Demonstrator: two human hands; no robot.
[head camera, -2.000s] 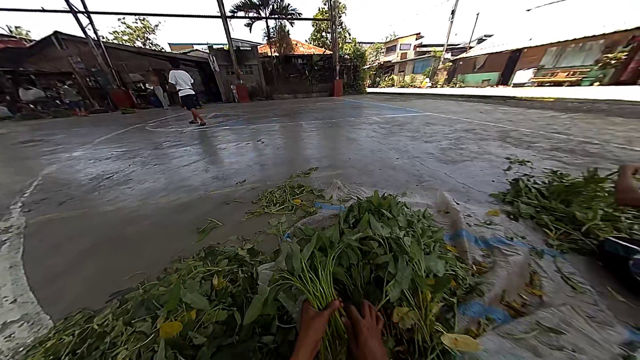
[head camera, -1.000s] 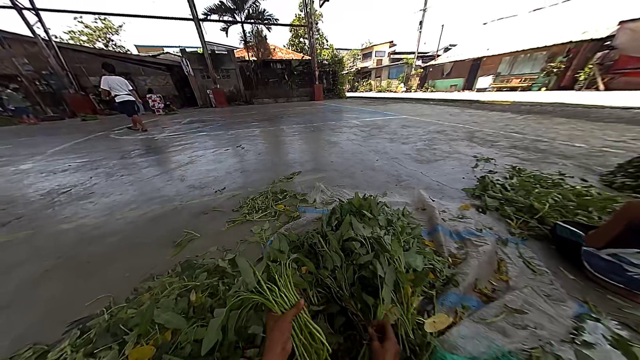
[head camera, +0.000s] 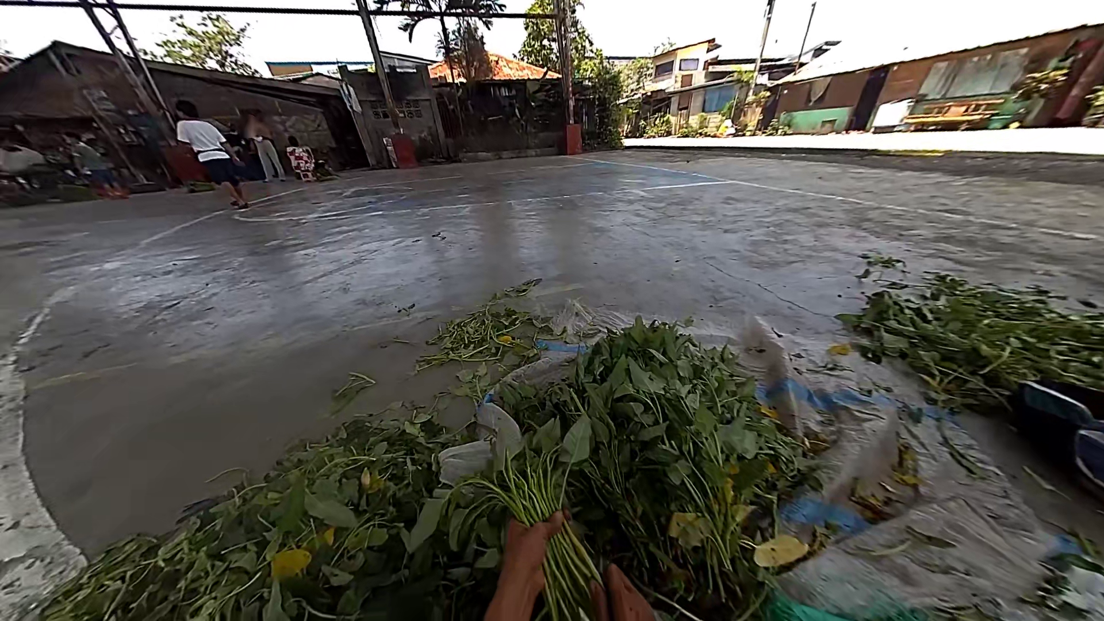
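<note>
My left hand (head camera: 528, 561) is closed round a bunch of long green leafy stems (head camera: 552, 509) at the bottom centre. Just right of it, my right hand (head camera: 619, 597) is at the lower ends of the same stems, its fingers close to them; whether it grips them is hard to see. Behind and to the right of the hands rises a heap of leafy greens (head camera: 664, 414) with some yellow leaves. A wider, lower pile of greens (head camera: 345, 517) spreads to the left. Under the heap lies a translucent plastic sheet (head camera: 914, 526) with blue bands.
More greens (head camera: 983, 336) lie at the right, beside a dark object (head camera: 1056, 423) cut off by the frame edge. Loose stems (head camera: 487, 332) are scattered on the concrete court (head camera: 414, 259). A person in a white shirt (head camera: 207, 142) and several others are far back left.
My right hand has come from the heap on the right to the stem ends beside my left hand. The arm seen at the right edge is out of view.
</note>
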